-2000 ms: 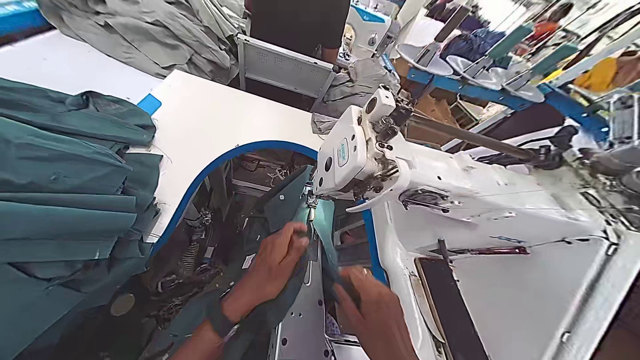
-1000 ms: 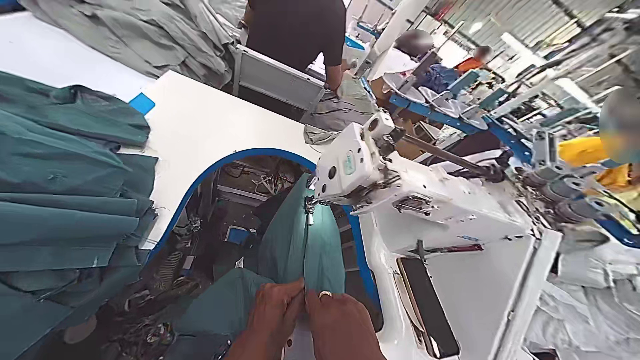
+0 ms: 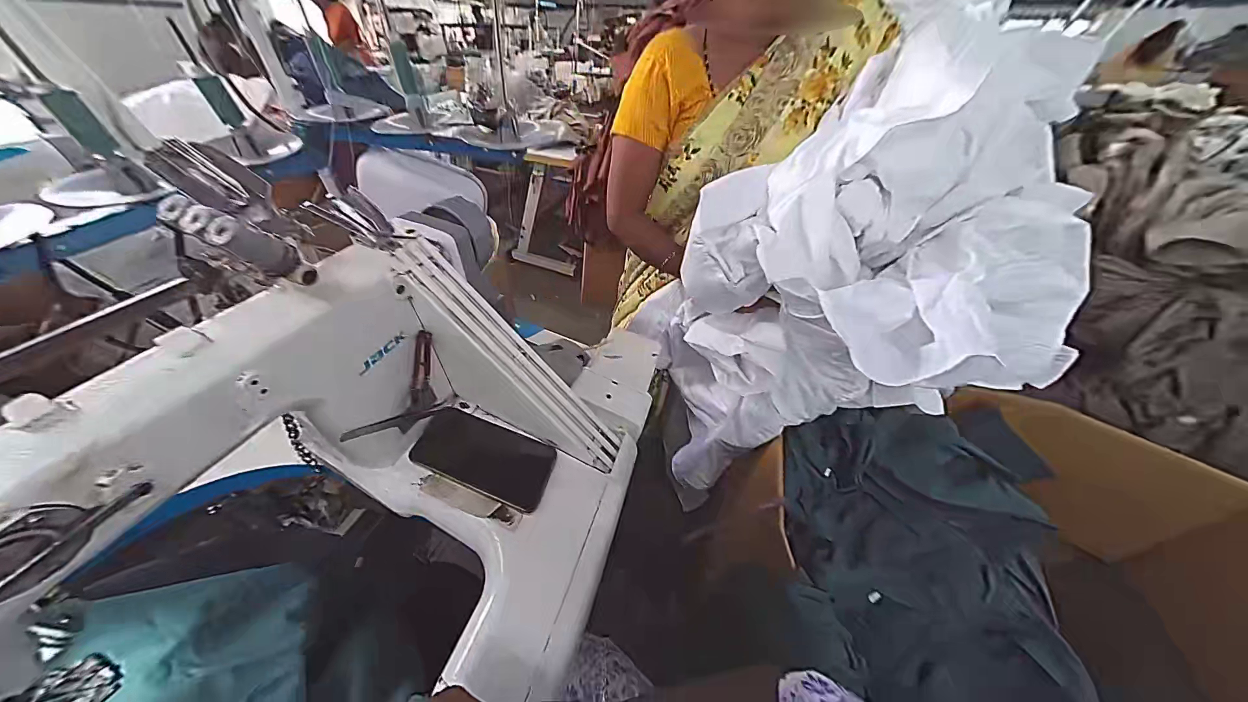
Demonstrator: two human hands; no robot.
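Observation:
Neither of my hands shows clearly; only brown slivers, perhaps skin, lie along the bottom edge, and I cannot tell what they belong to. A white Jack sewing machine (image 3: 292,341) spans the left side. Teal cloth (image 3: 195,634) lies under its arm at the lower left. On the machine's bed rest a dark smartphone (image 3: 485,458) and a pair of thread snips (image 3: 421,375). Dark green cloth with small white marks (image 3: 907,556) hangs over a brown surface at the lower right.
A person in yellow (image 3: 673,107) stands beyond the machine, beside a large bundle of white cloth (image 3: 907,224). Piled grey-brown cloth (image 3: 1170,341) is at the right. Thread stands (image 3: 234,107) and a blue-edged rail occupy the upper left.
The view has swung far to the right. Both hands, earlier together on the teal cloth below the machine's needle, are no longer clearly in view.

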